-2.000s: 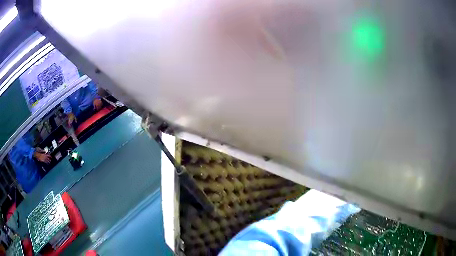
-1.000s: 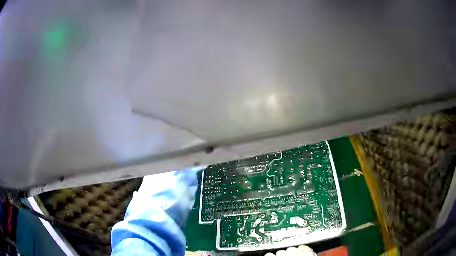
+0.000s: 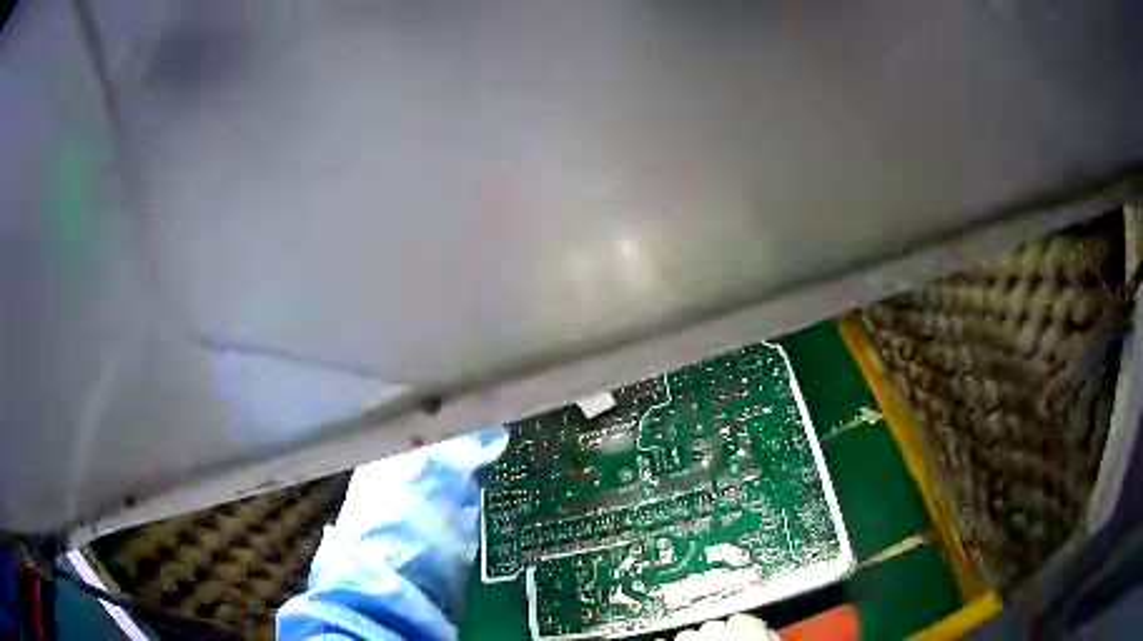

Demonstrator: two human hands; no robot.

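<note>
A green circuit board (image 3: 664,501) with white traces and a pale border lies on the green booth base (image 3: 871,482). My left arm, in a blue sleeve, reaches from the bottom up beneath the booth cover (image 3: 564,163); the cover hides my left hand. A small white rectangular tool (image 3: 597,405) shows just below the cover's edge, over the board's upper part; what holds it is hidden. My right hand (image 3: 727,630), in a white glove, is mostly cut off by the bottom edge. Its curled fingers are at the board's near edge, around the end of a red pad (image 3: 821,624) that sticks out to the right.
The grey-white cover fills the upper view, its lower edge slanting across just above the board. Brown egg-crate foam (image 3: 1003,388) lines the right side, with more foam at the lower left (image 3: 213,551). Yellow edging (image 3: 921,463) runs along the base's right side.
The view has swung from the bench at the left to the board in the booth. Since one second ago, the white tool has come into sight below the cover's edge.
</note>
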